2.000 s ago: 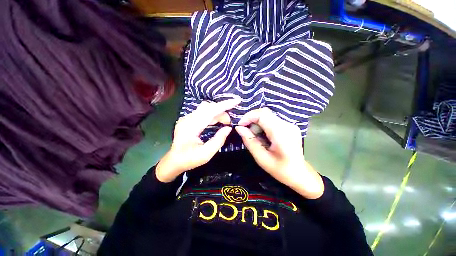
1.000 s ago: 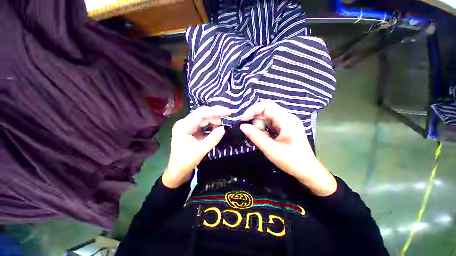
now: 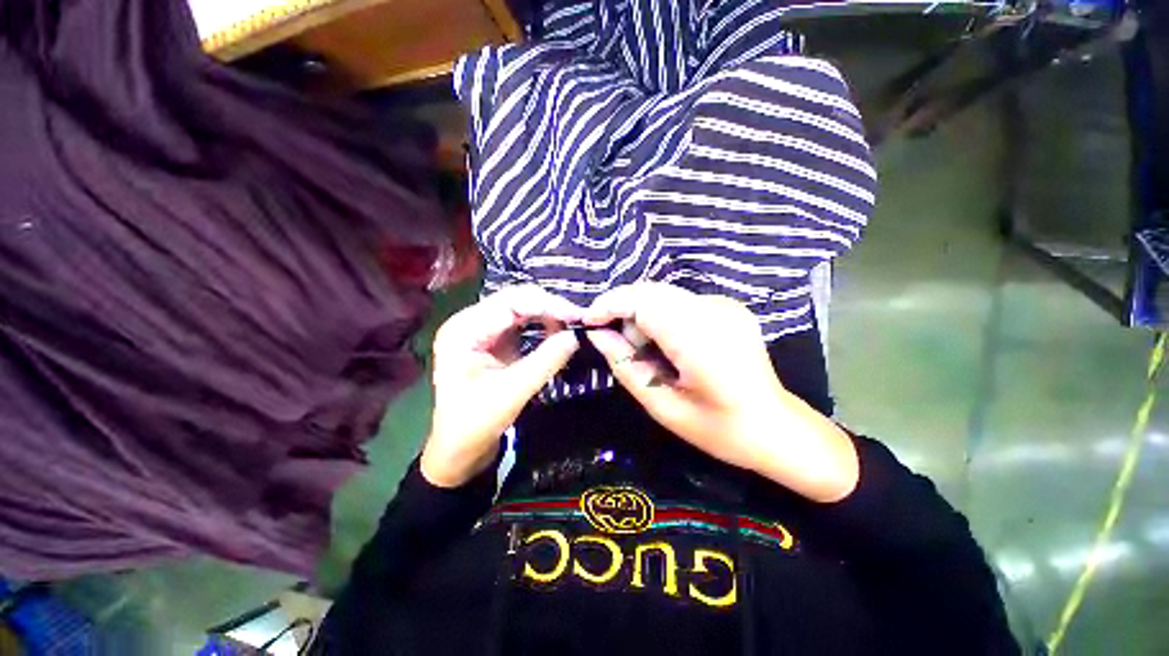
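The navy-and-white striped garment [image 3: 679,180] lies bunched over my lap and reaches up to the top edge of the picture. My left hand [image 3: 494,372] pinches a dark edge of the garment between thumb and fingers. My right hand [image 3: 705,372] pinches the same edge, its fingertips touching or nearly touching those of my left hand. A small dark pointed thing [image 3: 656,374] shows low in my right palm; I cannot tell what it is. Any needle, thread or fastening at the fingertips is too small to make out.
Plum garments [image 3: 180,308] hang in a large pile at the left, with a red shiny thing [image 3: 417,263] at their edge. A wooden table edge [image 3: 385,45] is at the upper left. A dark metal frame [image 3: 1070,276] stands at the right on the green floor [image 3: 923,423].
The view has shifted, so the metal frame sits further right and more table shows at the upper left. My hands have come closer together than one second ago, still holding the dark edge.
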